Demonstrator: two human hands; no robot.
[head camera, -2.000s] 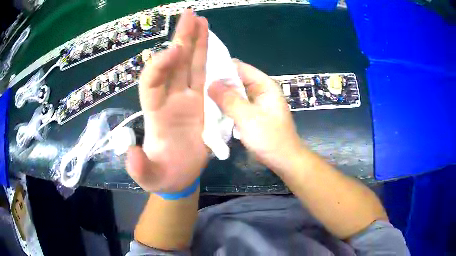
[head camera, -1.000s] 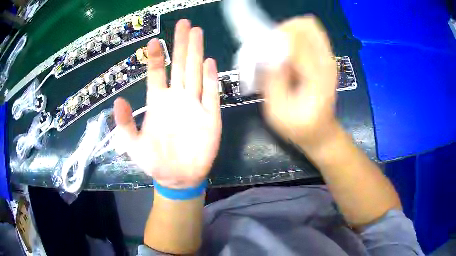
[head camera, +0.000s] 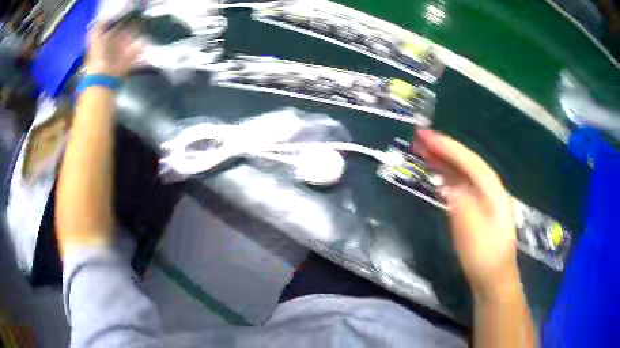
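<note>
My left hand (head camera: 117, 46), with a blue wristband, is far off at the upper left, small and blurred, by a heap of whitish plastic and cords (head camera: 180, 41); I cannot tell if it holds anything. My right hand (head camera: 472, 204) is over the nearest open power strip (head camera: 540, 231), fingers apart and covering its middle; I see nothing held. The strip's two ends show, one with a yellow component. A white cord (head camera: 262, 149) in clear wrap, with a round white plug (head camera: 319, 165), runs to its left end.
Two more open power strips (head camera: 326, 85) (head camera: 340, 27) lie farther back on the dark green bench. A green belt (head camera: 503, 41) runs beyond a pale rail. A blue sheet (head camera: 591, 272), a blue round thing (head camera: 590, 144) and a blurred whitish thing (head camera: 578, 102) are at the right.
The view has swung to the left. My left hand has moved from the centre to the far upper left. The white item that was in my right hand no longer shows there.
</note>
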